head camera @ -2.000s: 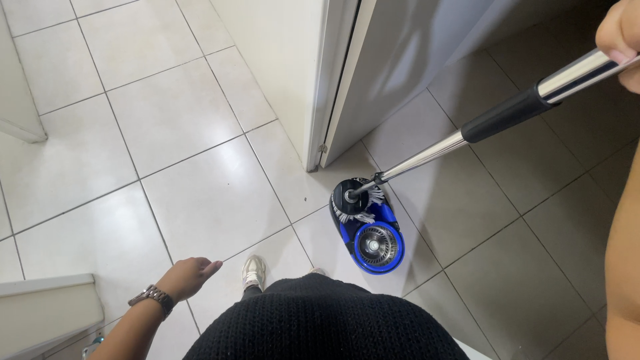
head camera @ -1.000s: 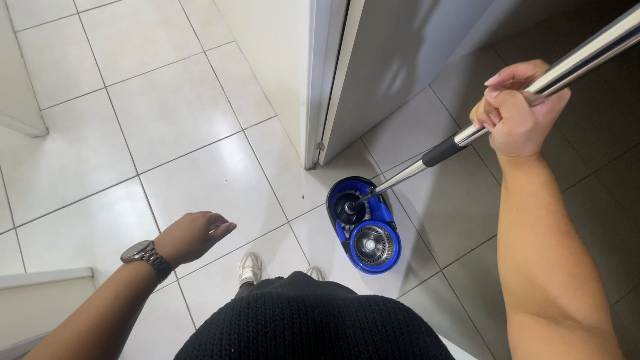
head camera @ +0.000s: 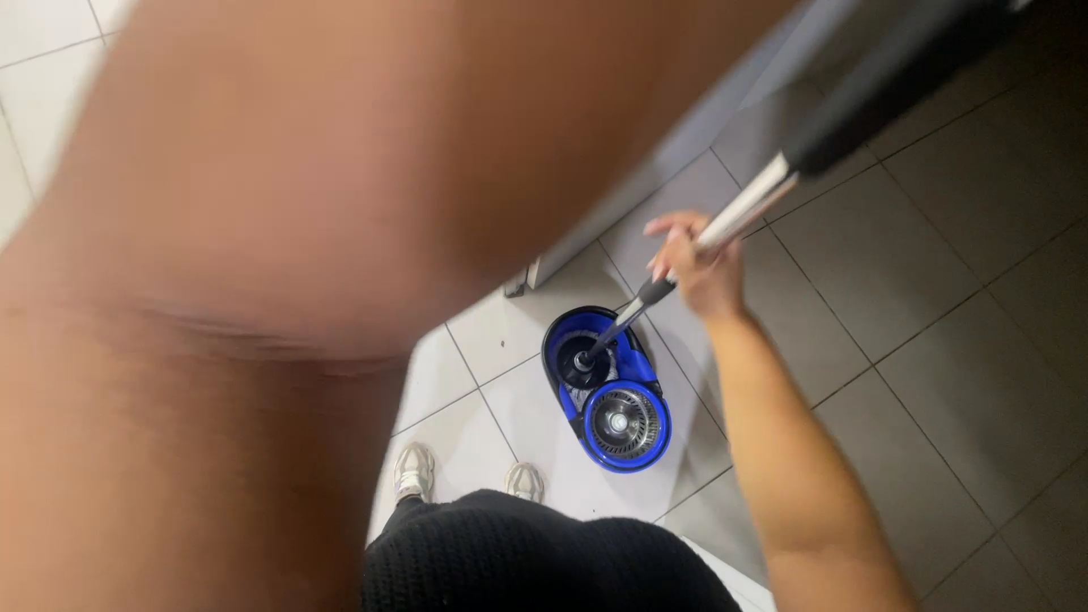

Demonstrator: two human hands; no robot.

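My right hand (head camera: 701, 268) is closed around the lower metal part of a mop handle (head camera: 748, 200), just above a dark collar. The handle slants from the upper right, where a black grip (head camera: 892, 85) shows, down to the round black mop head (head camera: 584, 360). That head sits in the open well of a blue and black spin-mop bucket (head camera: 642, 361), beside its metal wringer basket (head camera: 619, 421). My left arm is raised close to the camera and covers much of the left side; its hand lies outside the picture.
The bucket stands on a tiled floor (head camera: 850, 297). Behind it is the lower edge of a door (head camera: 612, 208). My two light shoes (head camera: 414, 470) are on the tiles left of the bucket, above my dark knitted top (head camera: 527, 561).
My left arm has come up across the view, and its hand has left the picture. My right hand has moved down the handle toward the bucket.
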